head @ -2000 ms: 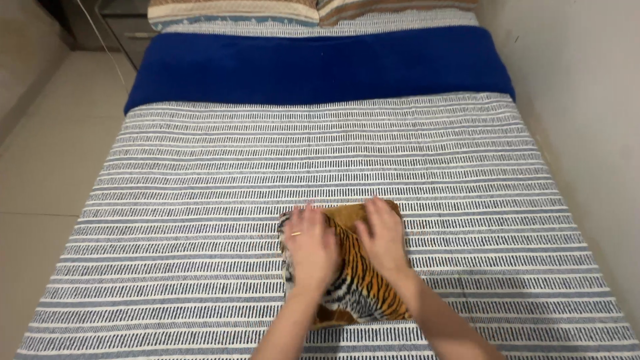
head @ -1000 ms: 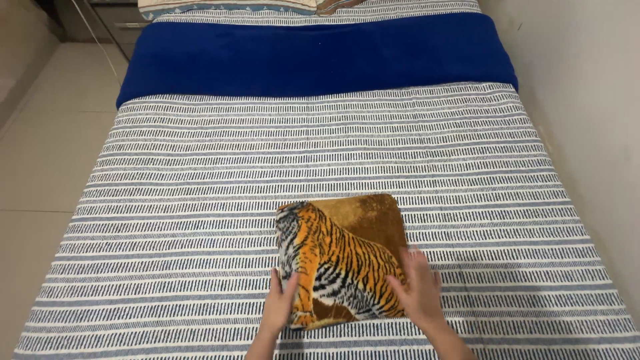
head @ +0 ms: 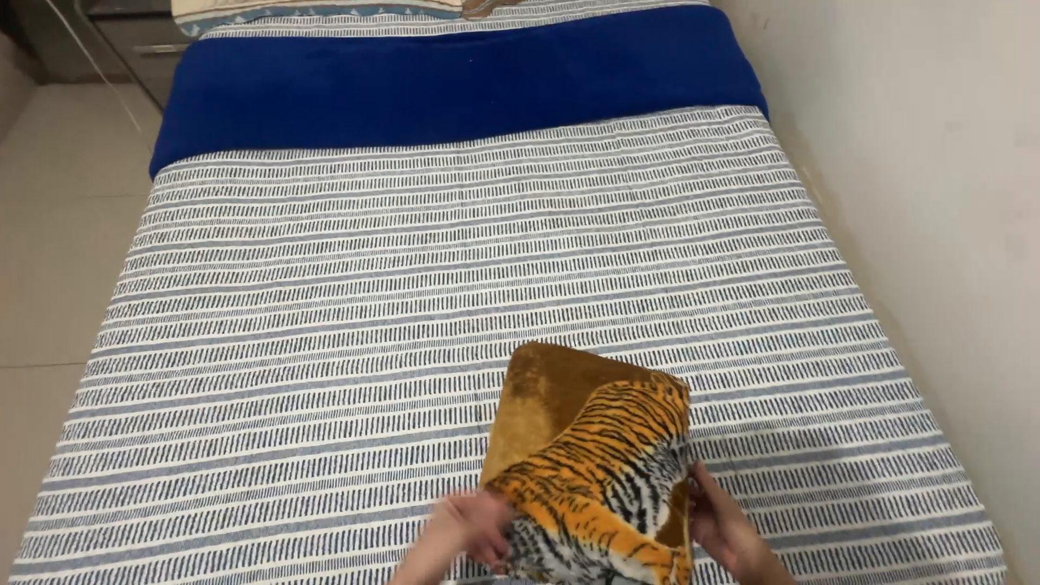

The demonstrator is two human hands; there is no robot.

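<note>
A folded plush cloth with a tiger print (head: 601, 455) lies near the front of a bed, over a striped bedspread (head: 366, 325). Its brown part faces the upper left, and the orange, black and white tiger runs across the rest. At the cloth's lower left edge is my left hand (head: 471, 528), blurred, with the fingers curled; whether it grips the edge is unclear. My right hand (head: 719, 524) is at the lower right edge, thumb by the side of the cloth and the other fingers partly hidden.
A folded blue blanket (head: 455, 81) spans the far part of the bed. Behind it are patterned pillows (head: 325, 12). A drawer unit (head: 146, 49) stands at the far left beside the tiled floor (head: 57, 268). A pale wall (head: 910, 203) runs along the right side.
Two seconds ago both hands lay on top of the cloth; now they are at its lower sides. The cloth is turned, its tiger print now facing another way.
</note>
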